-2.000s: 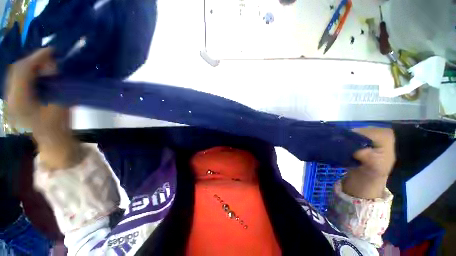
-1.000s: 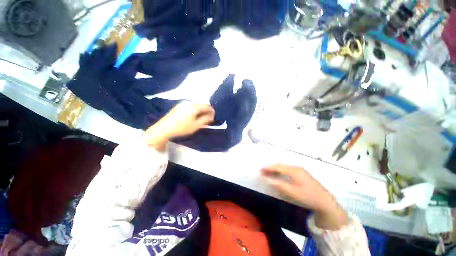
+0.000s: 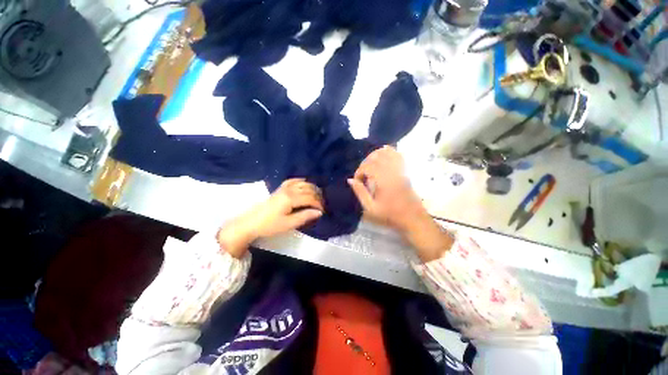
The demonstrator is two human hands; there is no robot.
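A navy garment piece (image 3: pixel 286 139) lies spread on the white table, with several long limbs pointing left, up and right. My left hand (image 3: pixel 289 209) is on its near edge, thumb and fingers on the cloth. My right hand (image 3: pixel 381 187) is just to the right, fingertips on the same piece with cloth between the hands. The fingers hide part of the cloth there. A pile of navy pieces (image 3: pixel 249 29) lies behind at the top.
The sewing machine (image 3: pixel 542 110) stands at the right. Thread snips (image 3: pixel 532 202), a dark red handle (image 3: pixel 588 225), brass-coloured pieces (image 3: pixel 606 267) and a white scrap (image 3: pixel 636 277) lie right. Brown and blue tape (image 3: pixel 146 106) is at the left. A ruler strip (image 3: pixel 351 242) runs along the front edge.
The navy cloth, stretched between both hands at first, then bunched by my left hand, now lies spread out. My right hand has come in from empty table onto the cloth. The view has shifted.
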